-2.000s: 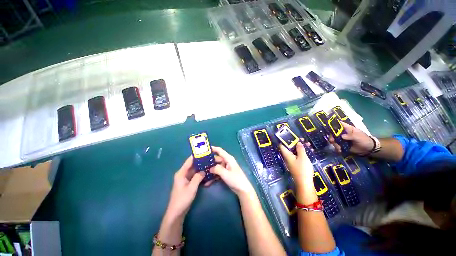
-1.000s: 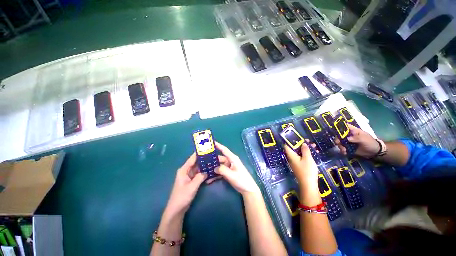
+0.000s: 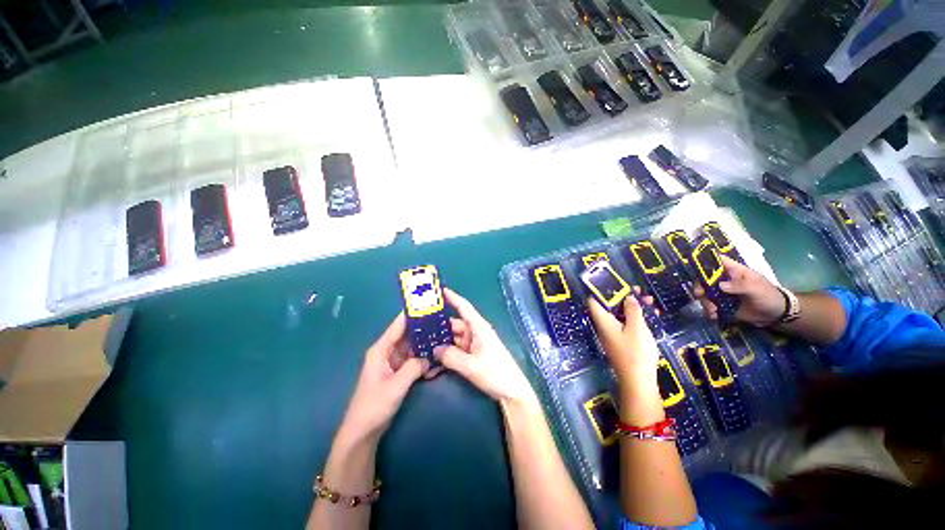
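Note:
A keypad phone (image 3: pixel 423 300) with a yellow frame stands out in the middle of the view, its screen lit white with a dark mark. My left hand (image 3: pixel 388 364) and my right hand (image 3: pixel 468 352) both hold its lower half from the two sides. My thumbs lie at the dark keypad; my fingers behind the phone are hidden. A beaded bracelet shows on my left wrist.
A clear tray (image 3: pixel 515 277) of yellow-framed phones lies right; a person's two hands hold phones above it. Black phones with red edges (image 3: pixel 211 219) lie at left on white boards. Dark phones fill a far tray (image 3: pixel 487 101). An open cardboard box (image 3: pixel 52 373) stands lower left.
The camera view has shifted a little, and the whole scene moves slightly with it. My right thumb has moved slightly on the keypad. Both hands still hold the phone.

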